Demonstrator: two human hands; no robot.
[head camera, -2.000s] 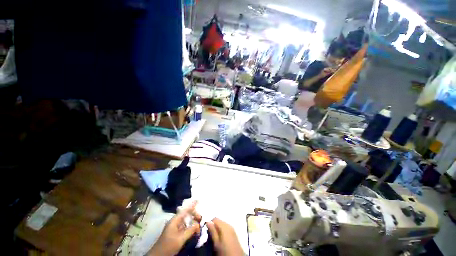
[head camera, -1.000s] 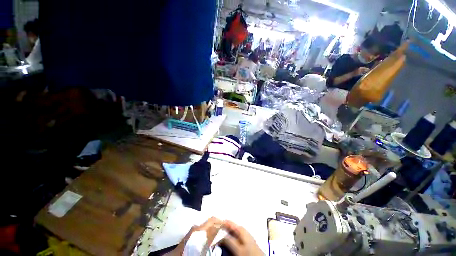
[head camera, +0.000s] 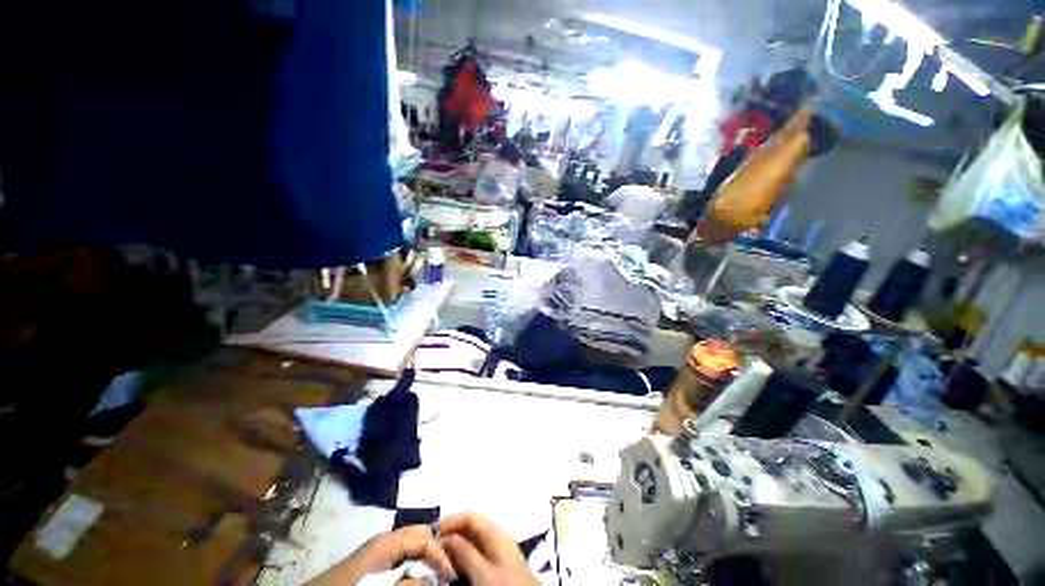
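My left hand (head camera: 395, 552) and my right hand (head camera: 487, 552) are close together at the bottom edge, fingertips nearly touching. They pinch a white piece (head camera: 399, 575), partly cut off by the picture's edge. A dark navy piece (head camera: 417, 516) shows just behind my fingers, and a dark bit shows right of my right hand. A little pile of navy cut pieces (head camera: 390, 446) lies on the white table (head camera: 493, 429), with a pale blue piece (head camera: 332, 428) at its left. How the held pieces join is hidden.
The cream sewing machine (head camera: 791, 492) stands at right, with an orange-lidded jar (head camera: 694, 389) behind it. Brown cardboard (head camera: 172, 458) lies at left. A large navy cloth (head camera: 206, 137) hangs at upper left. Grey pieces (head camera: 604, 307) are stacked behind the table. Thread cones (head camera: 838, 278) stand at right.
The view has shifted, so the table things sit further left than one second ago. The white piece between my hands shows less, and a navy piece now shows behind my fingers.
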